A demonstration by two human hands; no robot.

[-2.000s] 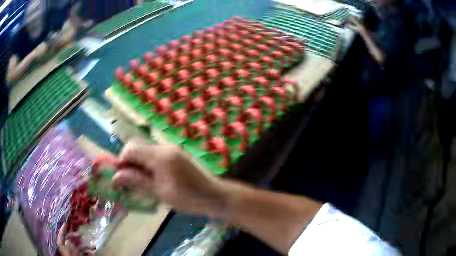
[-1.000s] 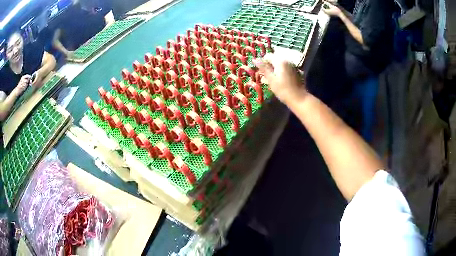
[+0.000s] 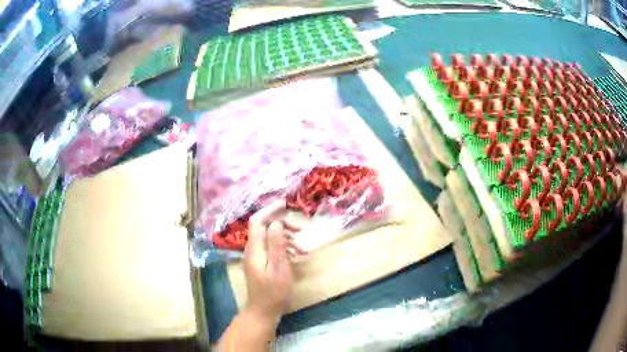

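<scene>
A clear, pinkish plastic bag (image 3: pixel 268 148) lies in front of me, its open side toward me, with loose red hooks (image 3: pixel 337 189) showing in the opening. My left hand (image 3: pixel 271 254) is at the bag's near edge, fingers up against the plastic; blur hides whether it grips anything. Only part of my right forearm shows at the right edge; the right hand is out of the picture. At the right, green perforated pieces (image 3: pixel 512 206) bearing upright red hooks stand in rows on top of a stack of layers.
A cardboard sheet (image 3: pixel 412 227) lies under the bag. Another cardboard sheet (image 3: pixel 124 254) covers green pieces at the left. A layer of green pieces without hooks (image 3: pixel 275 55) lies behind the bag. A second pinkish bag (image 3: pixel 110 130) is at the back left.
The view has swung left, bringing the bag to the middle and the stack to the right. My left hand now shows at the bag. My right hand, earlier over the hooked rows, has left the picture.
</scene>
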